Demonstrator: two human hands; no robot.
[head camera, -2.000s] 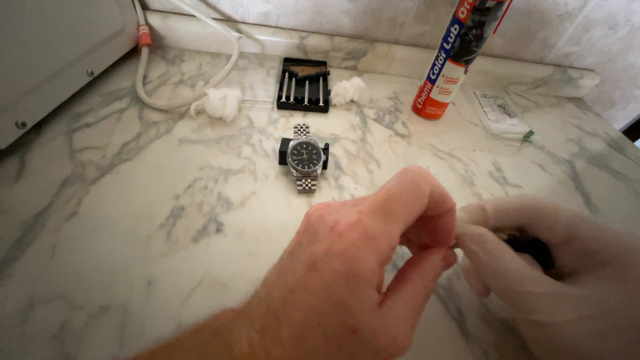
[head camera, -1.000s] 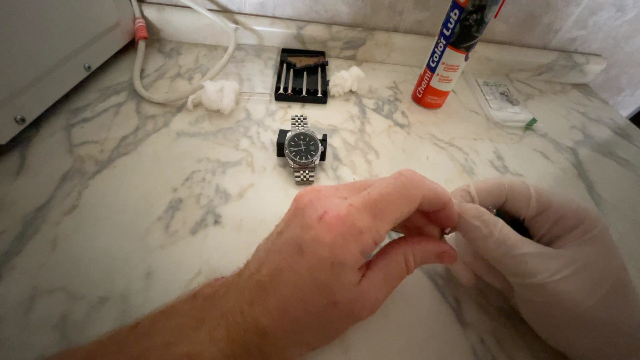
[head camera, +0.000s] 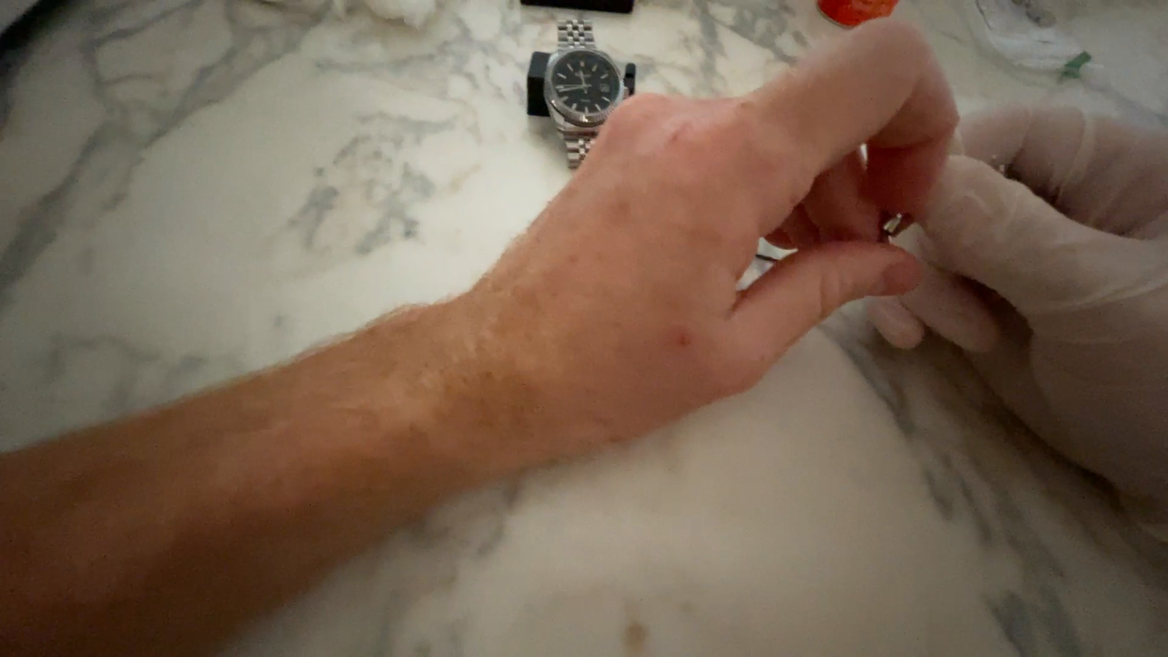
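My bare left hand (head camera: 693, 228) reaches across the marble top, its thumb and index finger pinching a small metal piece (head camera: 894, 224) whose kind I cannot make out. Against those fingertips rests my right hand (head camera: 1049, 246), in a pale translucent glove, with its fingers curled; what lies inside it is hidden. A short dark, thin part shows between the left thumb and palm. Beyond the left knuckles, a wristwatch (head camera: 584, 87) with a black dial and steel link bracelet lies face up over a small black block (head camera: 538, 87); the hand covers the bracelet's lower end.
At the top edge are white cotton (head camera: 392, 7), the edge of a black case (head camera: 579, 4) and the orange base of a spray can (head camera: 856, 9). A clear plastic packet (head camera: 1027, 36) with a green bit lies at the upper right on the marble countertop (head camera: 228, 228).
The view has tipped down and closer, so the case and can are mostly cut off. Both hands remain together at the fingertips. A dark item seen in the gloved hand earlier is now hidden.
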